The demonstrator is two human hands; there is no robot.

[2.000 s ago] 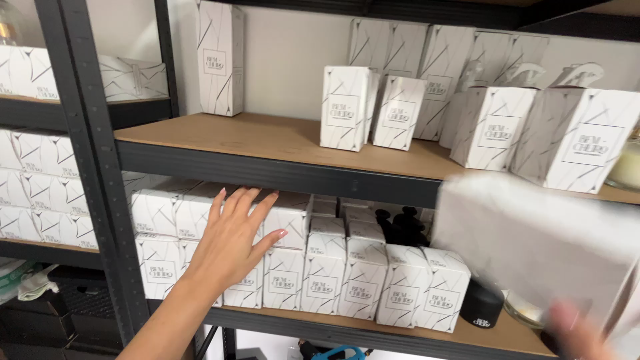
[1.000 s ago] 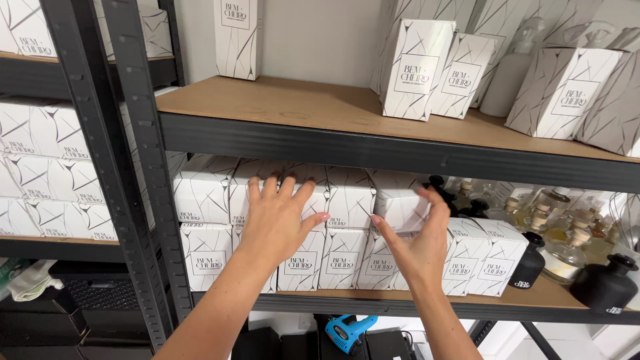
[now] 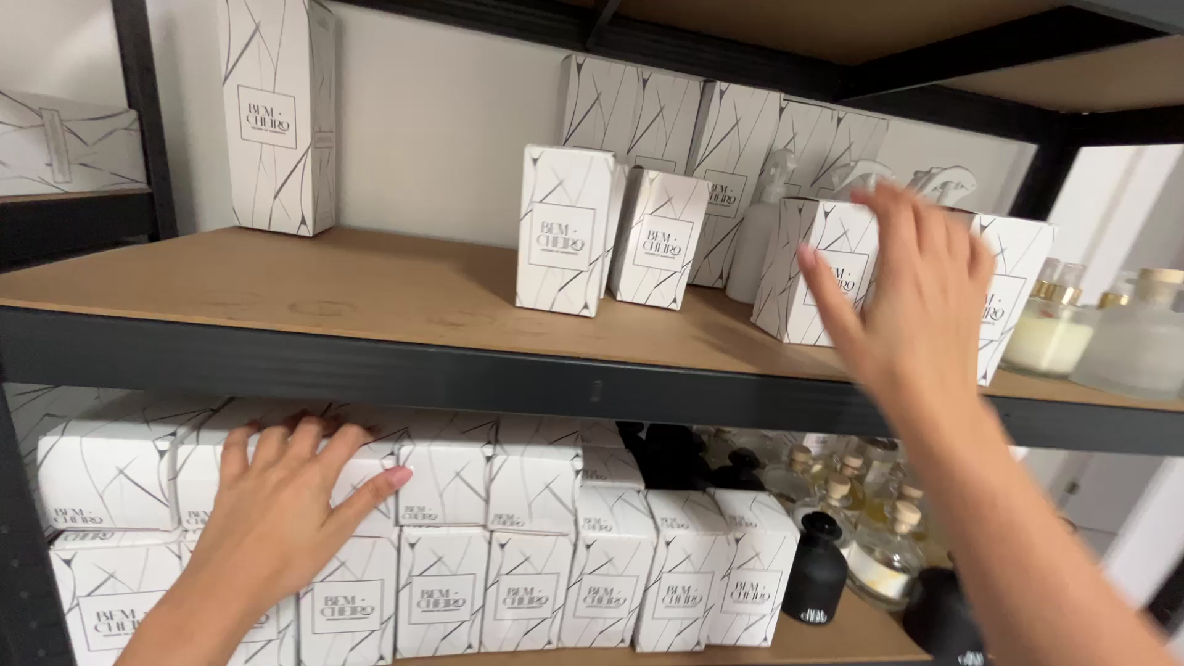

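On the lower shelf, white patterned cardboard boxes [image 3: 444, 592] stand in a row, with more boxes [image 3: 536, 472] lying on top. My left hand [image 3: 287, 509] rests on the front of the upper boxes, fingers spread over their top edge, gripping none of them. Over the upper shelf, my right hand [image 3: 911, 296] is raised with its fingers apart, in front of a larger white box [image 3: 819, 268] and partly hiding another [image 3: 1013, 287]. Whether it touches them cannot be told. Two smaller boxes, one at the front [image 3: 562, 231] and one beside it [image 3: 661, 239], stand to its left.
A tall box [image 3: 277, 116] stands at the upper shelf's left. White spray bottles [image 3: 763, 227] and glass containers [image 3: 1050, 319] are on the right. Below are black bottles [image 3: 816, 566] and corked glass bottles [image 3: 883, 550]. The dark metal shelf beam [image 3: 592, 384] runs between levels.
The box in my right hand two seconds ago was put toward the lower stack. Since one second ago, my right hand has risen from the stacked boxes to the upper shelf. My left hand remains on the boxes.
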